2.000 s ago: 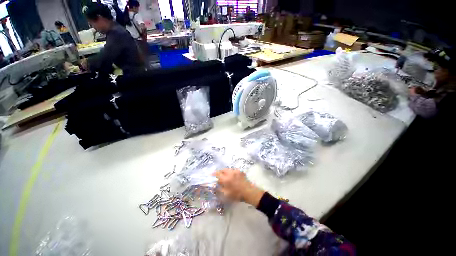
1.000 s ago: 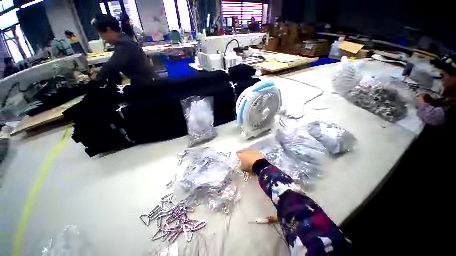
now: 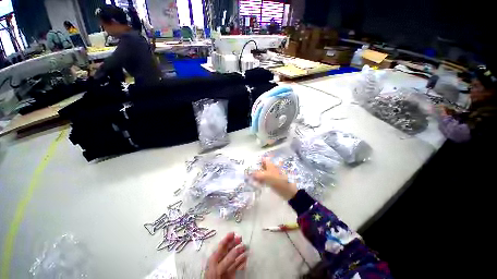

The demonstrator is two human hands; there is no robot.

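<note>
My right hand is over the table between the large clear poly bag of hardware and the full hardware bags. It is blurred, and whether its fingers hold anything cannot be told. My left hand is at the bottom edge, partly cut off, fingers apart, with nothing seen in it. A loose pile of metal hooks lies left of it. A yellow-and-red-handled tool lies below my right forearm, beside a dark cord.
A white and blue fan and an upright poly bag stand before a black fabric stack. Empty wrappers lie lower left, near yellow tape. A person stands behind; another sits right by a hardware heap.
My right hand first moved away and right from the open bag, then slightly back with fingers extended. My left hand has come into view at the bottom. The tool shows more clearly than at first.
</note>
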